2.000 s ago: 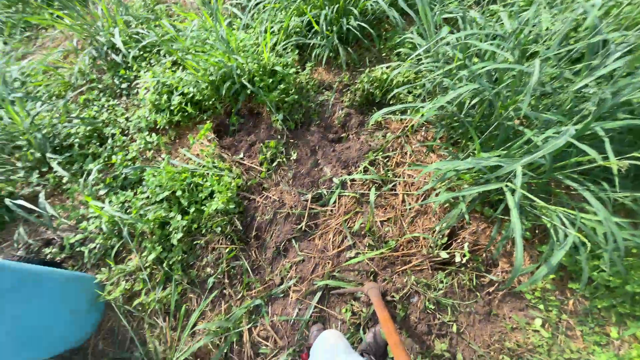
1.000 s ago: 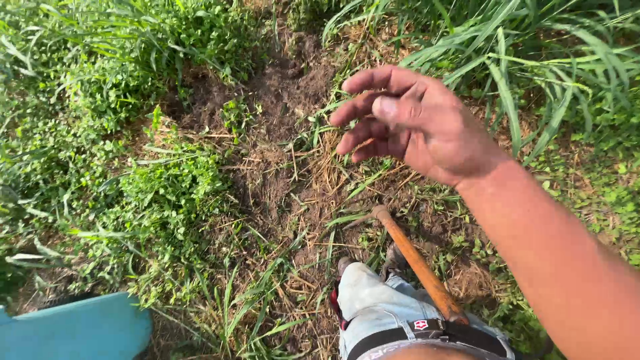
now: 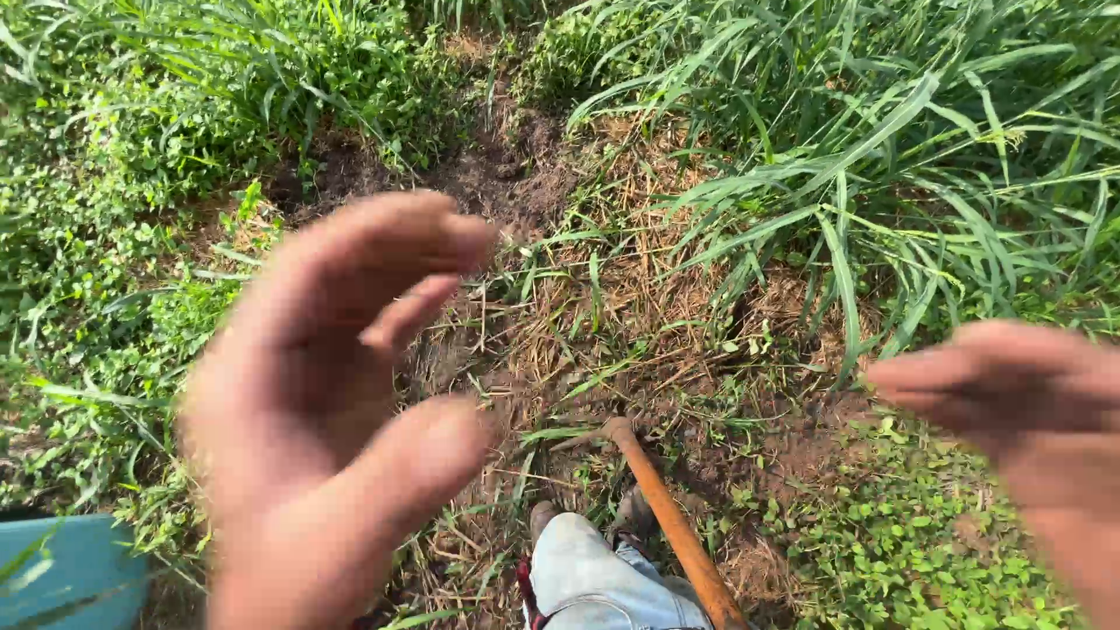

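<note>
Blurred and close to the camera, my left hand (image 3: 297, 394) is raised at the left of the view, its fingers curved and apart from the thumb with nothing between them. My right hand (image 3: 1006, 394) shows at the right edge, also blurred, fingers pointing left; no object is visible in it. Between and below the hands, a hoe-like tool with an orange-brown wooden handle (image 3: 674, 516) leans toward my legs, touched by neither hand. Its metal head (image 3: 618, 429) rests at the ground, the blade partly hidden by soil and grass.
My jeans (image 3: 586, 569) and boots are at the bottom centre. A turquoise plastic container (image 3: 70, 569) stands at the lower left. Dug soil (image 3: 516, 175) and dry straw (image 3: 647, 289) lie ahead, with tall grass (image 3: 875, 157) on the right and low leafy weeds (image 3: 114, 227) on the left.
My left hand has come into view at the left. My right hand, absent at first and then raised right of centre, is now at the right edge. The tool still leans by my legs.
</note>
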